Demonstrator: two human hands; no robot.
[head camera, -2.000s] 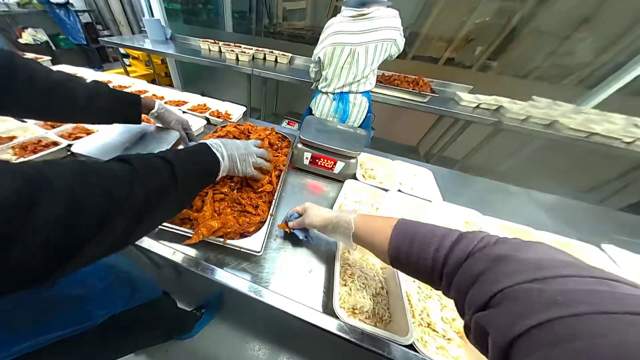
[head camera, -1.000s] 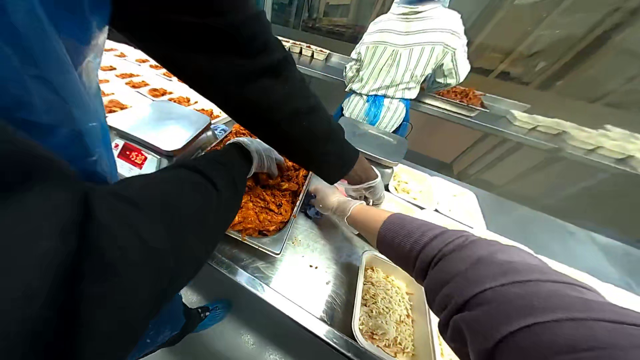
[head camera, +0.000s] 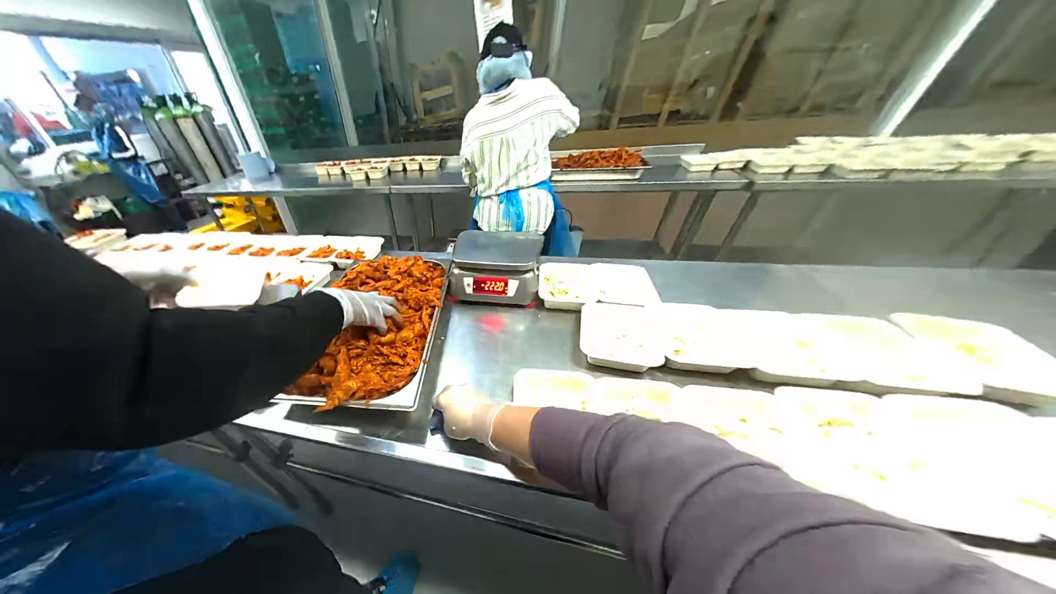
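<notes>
My right hand (head camera: 466, 414), in a clear glove below a purple sleeve, is low on the steel table (head camera: 503, 351) by its front edge. Its fingers are closed on a small dark blue cloth (head camera: 436, 421), mostly hidden by the hand. Just left of it lies a large metal tray of red-orange sauced meat strips (head camera: 384, 363). A digital scale (head camera: 495, 268) with a lit red display stands behind. To the right, rows of white trays (head camera: 623, 334) hold pale shredded food, partly washed out by glare. My left hand is out of view.
At left, a co-worker's gloved hand (head camera: 367, 309) rests in the meat; their other hand (head camera: 157, 280) is by white portion trays (head camera: 247, 247). Another person (head camera: 511, 157) stands at the back table, beside a second meat tray (head camera: 598, 161) and stacked containers (head camera: 891, 155).
My right hand has moved to the table's front edge. The co-worker's hand that was beside mine one second ago has moved away to the left. The view has shifted.
</notes>
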